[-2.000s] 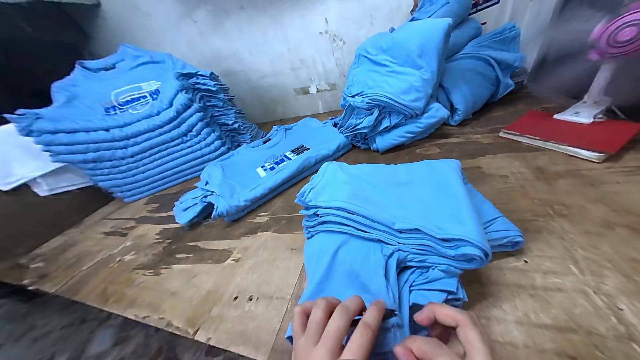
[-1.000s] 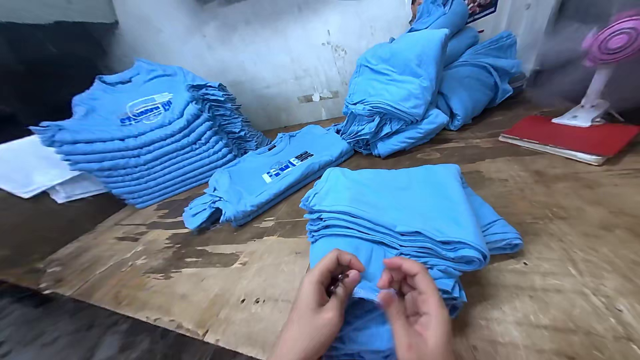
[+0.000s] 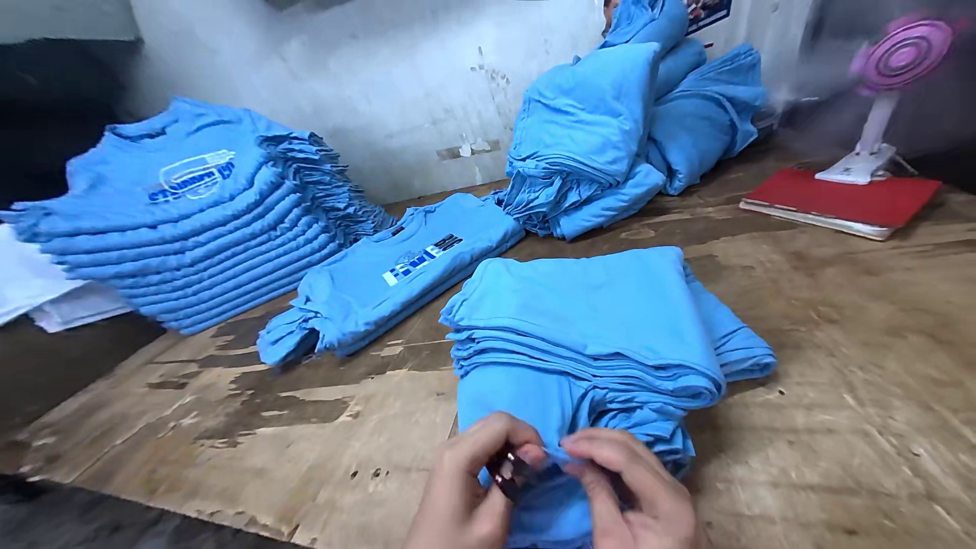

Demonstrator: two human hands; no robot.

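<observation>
My left hand point(image 3: 480, 480) is closed around a small dark tool point(image 3: 509, 471), perhaps thread snips; its shape is mostly hidden. Beside it, my right hand point(image 3: 633, 488) pinches a bit of blue cloth between thumb and fingertips. Both hands are over the near end of a pile of folded blue shirts point(image 3: 583, 305) in front of me. A flat folded blue shirt with a printed chest point(image 3: 415, 263) lies left of that pile. Farther left stands a tall, leaning stack of printed blue T-shirts point(image 3: 206, 221).
More folded blue garments point(image 3: 587, 114) are heaped at the back against the wall. A pink and white fan point(image 3: 873, 130) stands on a red book or folder point(image 3: 846, 198) at the back right. White cloth or paper point(image 3: 38, 282) lies at the left, by the edge of the worn wooden table point(image 3: 854, 381).
Two seconds ago my hands rested low on the near end of the pile; they rose above it, and now the fingertips are close together. The dark tool now shows in my left hand.
</observation>
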